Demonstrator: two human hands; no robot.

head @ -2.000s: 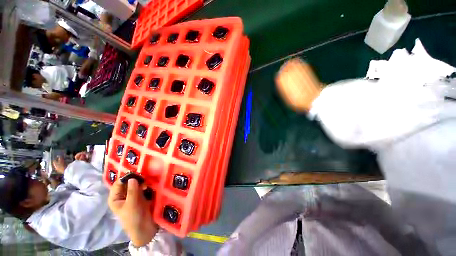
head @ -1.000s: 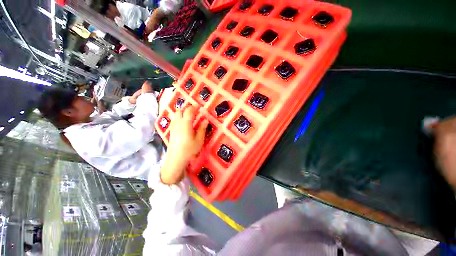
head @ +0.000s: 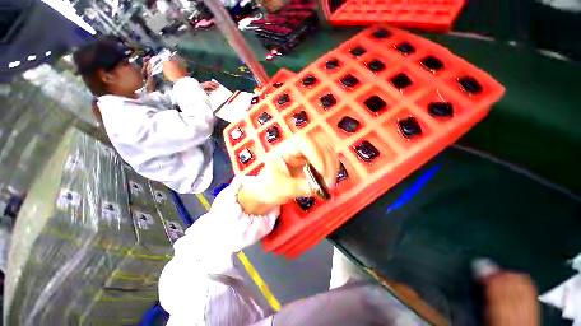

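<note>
The red-orange foam tray (head: 388, 137) lies on a stack of like trays, its square pockets holding glossy black units (head: 365, 151). My left hand (head: 280, 178) is over the tray's near left part, pinching one black unit (head: 316, 181) on edge, its rim shiny. The hand hides some pockets. My right hand (head: 509, 296) is blurred at the lower right, cut off by the bottom edge, with a small whitish piece (head: 485, 267) at its fingertips, probably a folded wipe.
A blue pen or stick (head: 414, 189) lies beside the stack on the dark green bench (head: 471, 210). White wipes (head: 567, 296) show at the right edge. An empty red-orange tray (head: 398, 13) is at the back. A person in white (head: 159, 134) works at left, behind wrapped boxes (head: 95, 223).
The view has swung left. My left hand, earlier holding a unit at the tray's near left corner, then reaching into its pockets, now holds a unit above them. My right hand came in beside the bench's front.
</note>
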